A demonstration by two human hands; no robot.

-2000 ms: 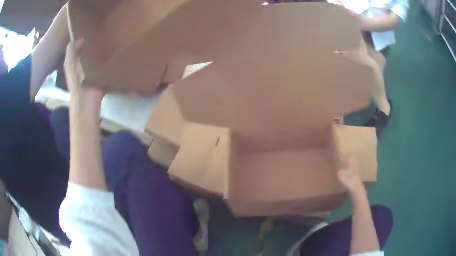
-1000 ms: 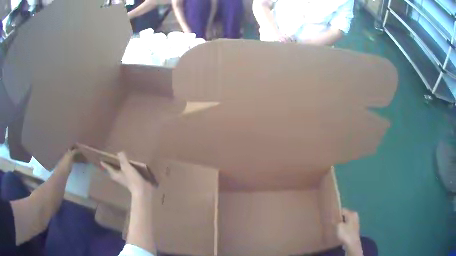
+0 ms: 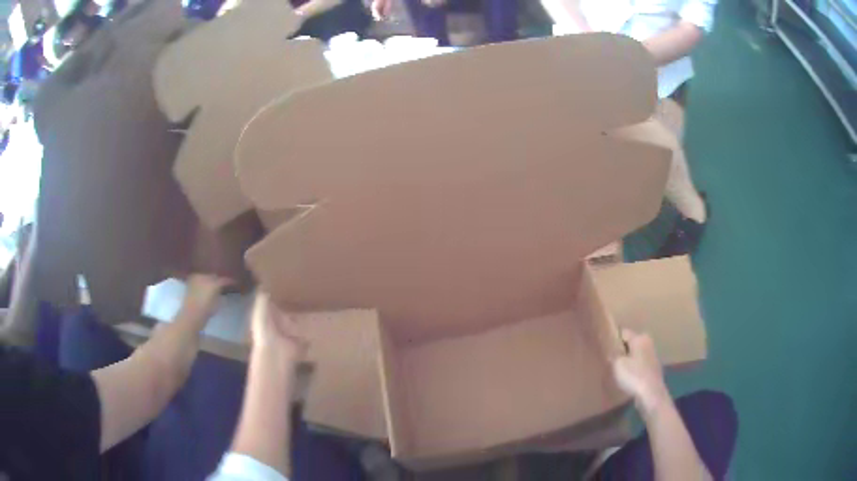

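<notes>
A brown mailer box (image 3: 507,376) lies open over my lap, its broad lid (image 3: 460,178) raised at the far side. Its left side flap (image 3: 343,362) and right side flap (image 3: 658,305) stick outward. My left hand (image 3: 275,331), somewhat blurred, holds the outer edge of the left side flap; some fingertips are hidden. My right hand (image 3: 641,368) grips the right side wall near a short dark slot, fingers curled at the fold. The front wall's outer face is hidden.
Another person's bare forearm (image 3: 146,390) reaches in at left, beside a second raised brown lid (image 3: 244,103). White items (image 3: 376,54) lie on the far table. People sit beyond. A metal rack (image 3: 818,61) stands at far right on green floor.
My left hand has left the neighbouring box's panel and moved to the left side flap. The right side flap now sticks outward again. The box sits higher in view.
</notes>
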